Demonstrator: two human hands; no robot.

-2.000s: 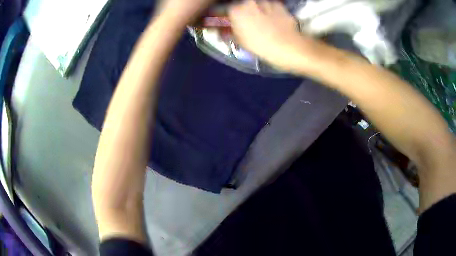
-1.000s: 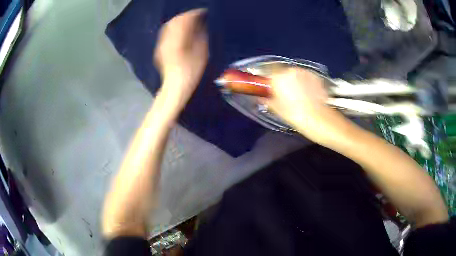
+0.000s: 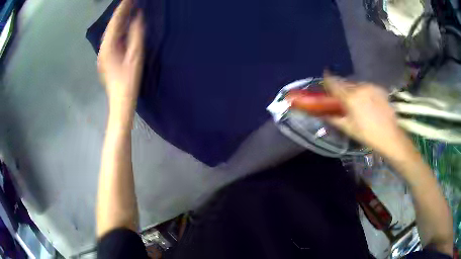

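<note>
A dark navy garment panel (image 3: pixel 227 76) lies flat on the grey padded pressing table (image 3: pixel 55 111), its lower corner pointing towards me. My left hand (image 3: pixel 121 58) rests on the panel's left part, fingers stretched and a little apart, slightly blurred; it does not visibly grip the cloth. My right hand (image 3: pixel 361 109) is closed around the red-orange handle of the steam iron (image 3: pixel 316 129). The iron's pale tip points left and lies at the panel's lower right edge. Whether its soleplate touches the cloth cannot be told.
Pale hoses (image 3: pixel 429 119) run from the iron to the right edge. A round cream pad (image 3: pixel 403 15) sits at the upper right, with dark cables beside it. Green plastic sacking (image 3: pixel 437 162) hangs at the right. The table's front edge is close to my body.
The iron and my right hand have moved right and slightly down, off the panel's middle. My left hand has moved left and up, and its fingers have spread. More of the panel shows.
</note>
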